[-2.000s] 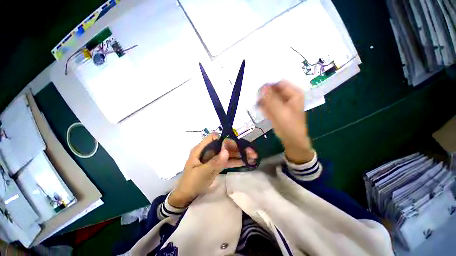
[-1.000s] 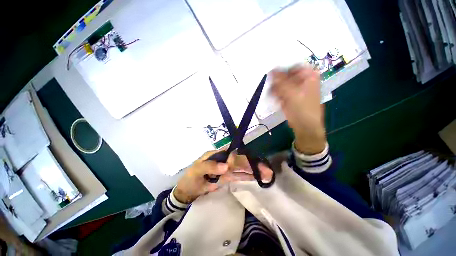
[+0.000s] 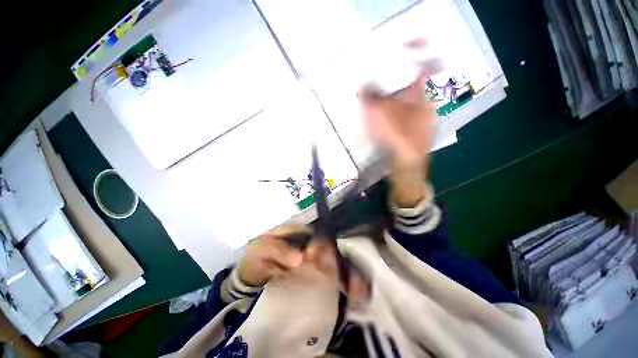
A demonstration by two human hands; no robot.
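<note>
Black scissors point(image 3: 321, 203) are in my left hand point(image 3: 276, 257), low in front of my chest. They are blurred, with the blades pointing away from me. My right hand point(image 3: 402, 119) is raised over the right white card panels, blurred, with its fingers spread. I cannot tell whether anything thin is at its fingertips. White card panels point(image 3: 203, 84) lie on a pale sheet. Green circuit boards with wires show at the upper left point(image 3: 143, 59), near the scissors point(image 3: 304, 192), and beside my right hand point(image 3: 455, 101).
A tape roll point(image 3: 116, 194) lies on the green surface point(image 3: 157, 245) at left. A grey-brown board point(image 3: 115, 259) with more panels is at far left. Stacked card sheets stand at upper right point(image 3: 587, 56) and lower right point(image 3: 577, 266).
My right hand has moved up and its fingers have spread. The scissors have moved lower, nearer my chest, and their blades have turned.
</note>
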